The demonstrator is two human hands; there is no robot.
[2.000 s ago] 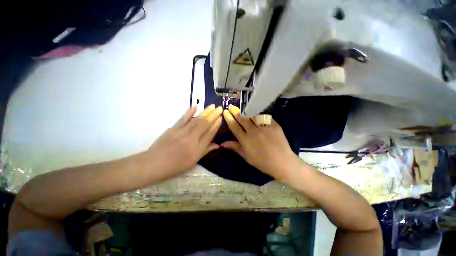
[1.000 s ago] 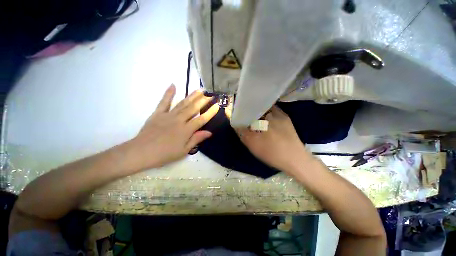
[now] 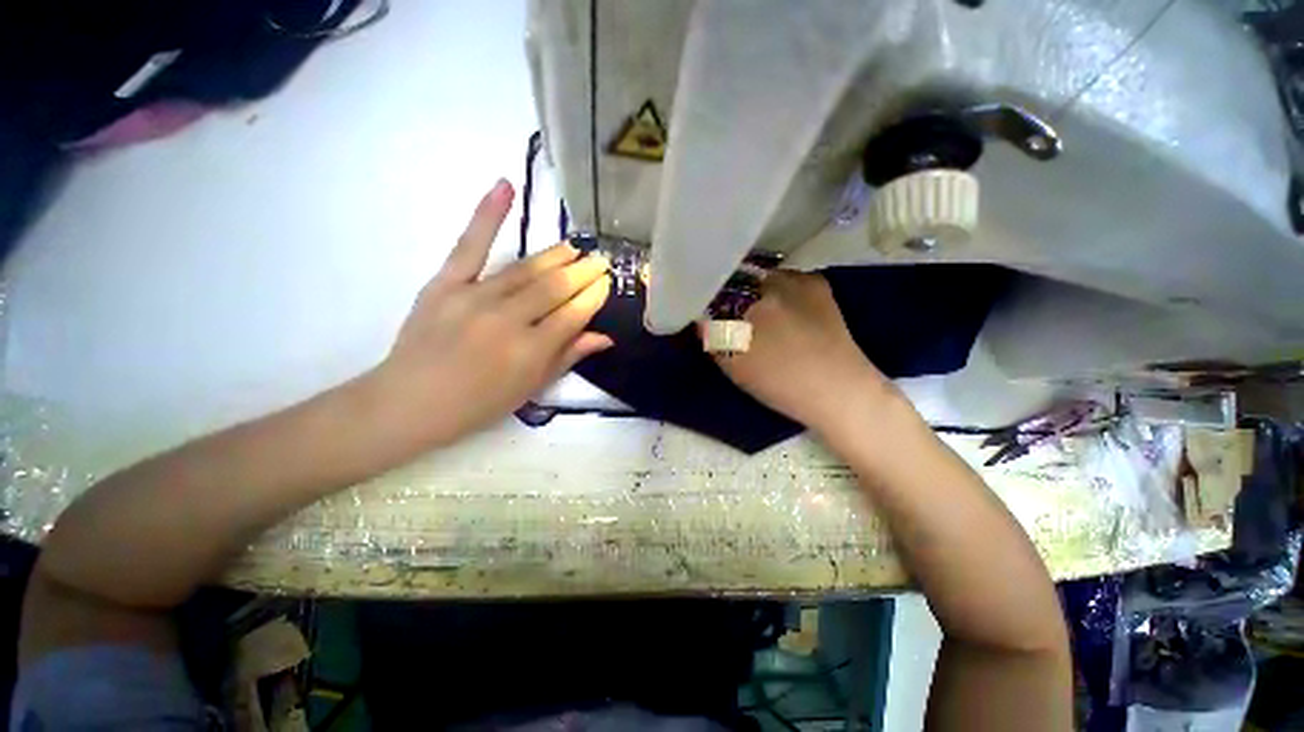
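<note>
A dark garment piece (image 3: pixel 701 393) lies on the machine bed under the white sewing machine head (image 3: pixel 772 129), with a corner pointing toward the table's front edge and more cloth to the right. The presser foot and needle area (image 3: pixel 625 269) is lit at the cloth. My left hand (image 3: pixel 494 336) lies flat, fingers spread, its lit fingertips on the cloth just left of the foot. My right hand (image 3: pixel 787 343) rests on the cloth right of the foot; its fingertips are hidden behind the machine head, so its grip cannot be told.
A dark garment pile (image 3: pixel 86 86) with a pink strip (image 3: pixel 157 126) lies at the far left. Pink-handled snips (image 3: pixel 1051 426) and clear plastic lie at the right of the white table (image 3: pixel 258 258). Plastic bags (image 3: pixel 1187 629) hang lower right. A cream knob (image 3: pixel 922 210) sticks out from the machine.
The view has shifted closer to the machine. My hands have moved apart, the left slightly leftward with fingers spreading, the right behind the head. The cloth's front edge now comes to a corner.
</note>
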